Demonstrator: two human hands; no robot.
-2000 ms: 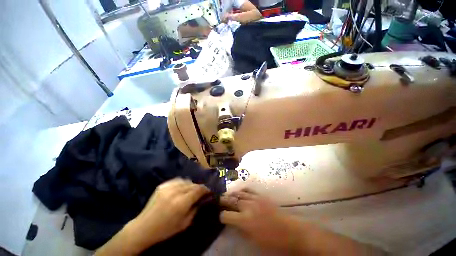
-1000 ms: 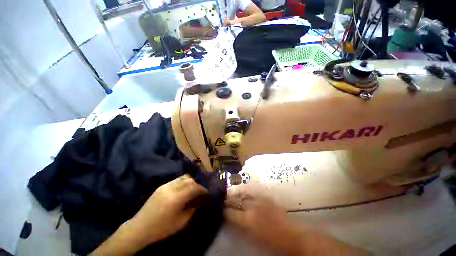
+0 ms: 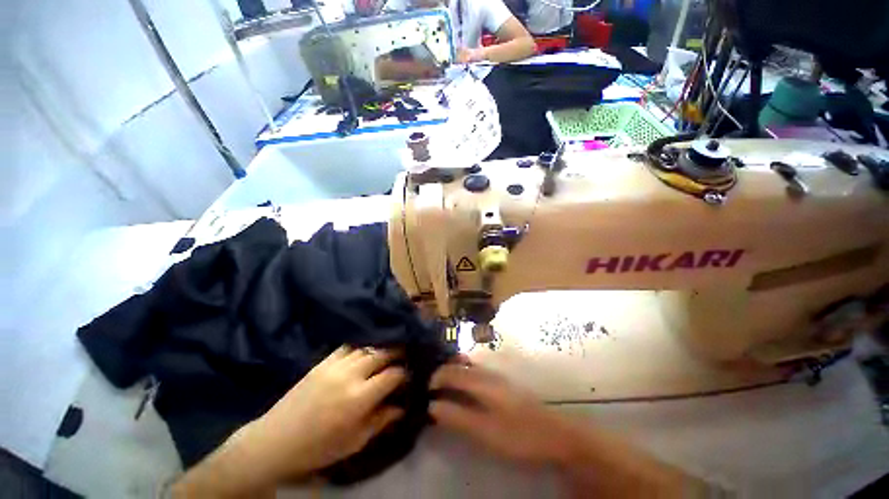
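Note:
A large black garment [image 3: 263, 322] lies heaped to the left of the needle area, with its right edge at the presser foot [image 3: 456, 331]. My left hand [image 3: 341, 404] grips the cloth just in front of the needle area, its fingers curled into the folds. My right hand [image 3: 487, 404] is on the right edge of the same cloth, fingers bent onto it and slightly blurred. The cream HIKARI sewing machine [image 3: 585, 219] stands over the work. The needle tip and the seam are too small and dark to make out.
Dark specks mark the pale machine bed [image 3: 624, 365]. Behind the head are a paper label [image 3: 473, 117], a thread spool [image 3: 418, 148] and a green plastic basket [image 3: 614, 124]. Further back, a person [image 3: 495, 34] sits by another sewing machine [image 3: 375, 58]. A whitish partition [image 3: 78, 127] stands at the left.
The camera view has shifted, so the machine appears further right. The cloth in front of my hands is bunched closer, its lower edge now in view. Both hands remain on it near the needle area.

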